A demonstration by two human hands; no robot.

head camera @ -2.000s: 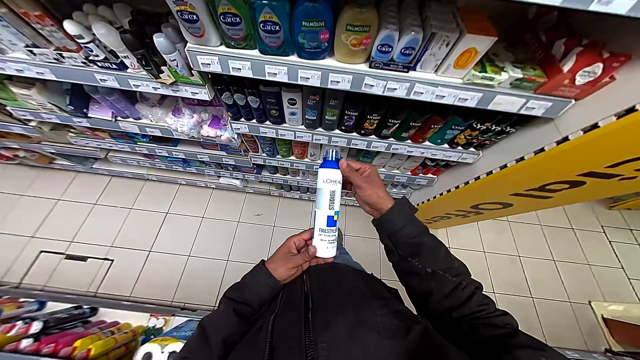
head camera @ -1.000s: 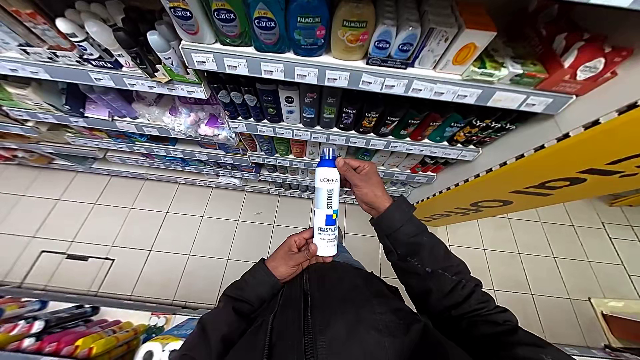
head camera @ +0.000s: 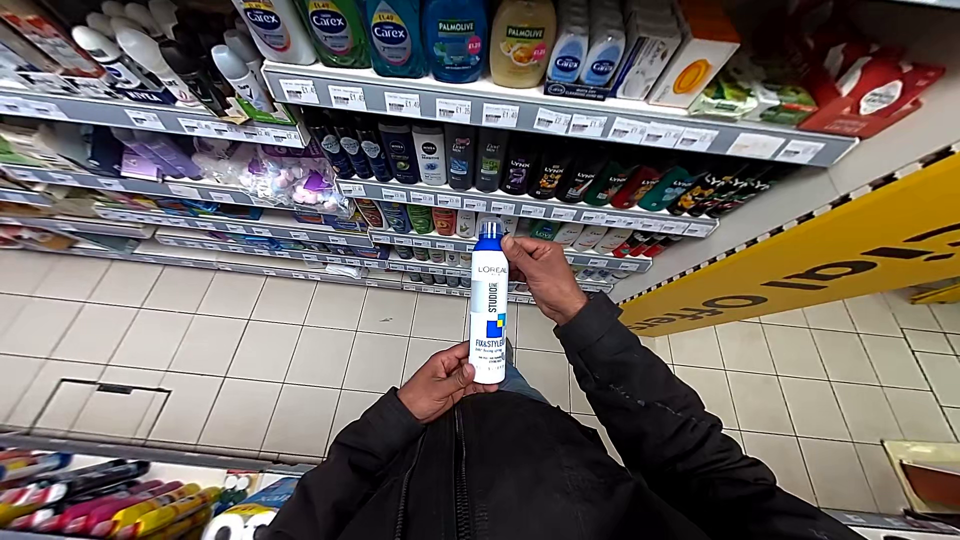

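A white L'Oréal spray can (head camera: 489, 307) with a blue lower collar and a clear-looking blue cap stands upright before my chest, its printed front facing me. Around its base are the fingers and thumb of my left hand (head camera: 441, 381), gripping from the left and below. My right hand (head camera: 546, 271) pinches the can near the cap from the right, thumb and forefinger at the blue collar. Both sleeves are black. The can's back and some fingertips behind it are hidden.
Shelves (head camera: 450, 105) of soap bottles, shower gels and roll-on deodorants stand ahead, with price labels on their edges. A yellow sign (head camera: 810, 255) slopes along the right. Tiled floor (head camera: 247, 330) lies below. At the lower left, another shelf holds colourful bottles (head camera: 120, 506) and paper rolls (head camera: 238, 523).
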